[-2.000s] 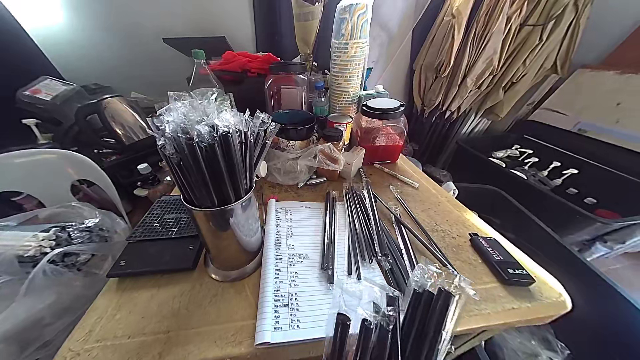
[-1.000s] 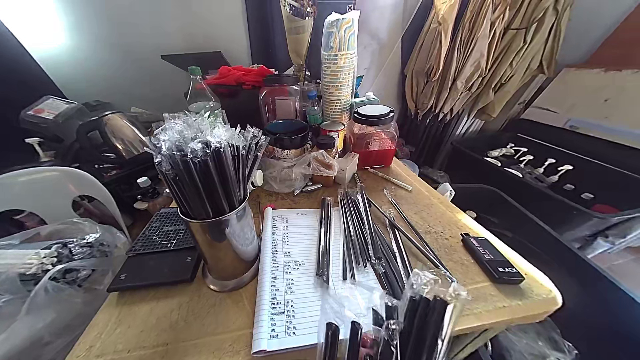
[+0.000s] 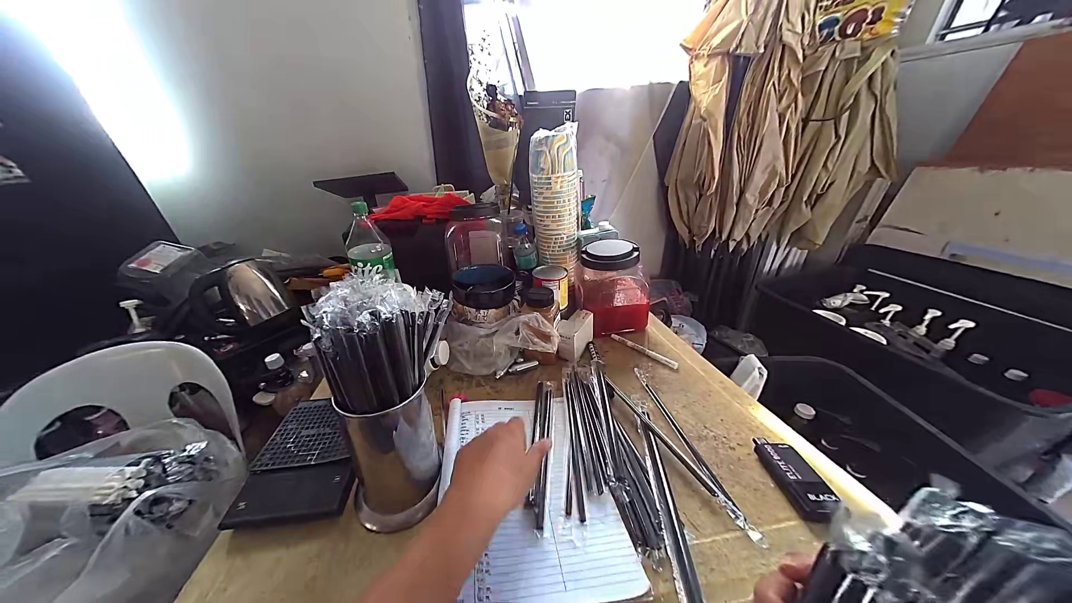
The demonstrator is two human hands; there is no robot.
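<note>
My left hand [image 3: 502, 469] is over the lined notebook [image 3: 578, 557], its fingers beside a small group of black straws in clear wrappers [image 3: 543, 469]; whether it touches them is unclear. At the lower right edge, my right hand [image 3: 787, 578] holds a bunch of wrapped black straws [image 3: 938, 553]. More wrapped straws [image 3: 590, 444] lie loosely across the notebook and table. A metal cup [image 3: 394, 461] packed with upright wrapped straws [image 3: 373, 352] stands left of the notebook.
A black digital scale [image 3: 293, 494] lies left of the cup. Jars, a stack of paper cups [image 3: 555, 201] and a container of red contents [image 3: 615, 293] stand at the back. A black box [image 3: 796, 479] lies near the right edge, beside black bins [image 3: 871, 419].
Both hands have come into view. The bunch of wrapped straws, earlier at the front of the notebook, is now at the lower right in my right hand. The view has tilted up.
</note>
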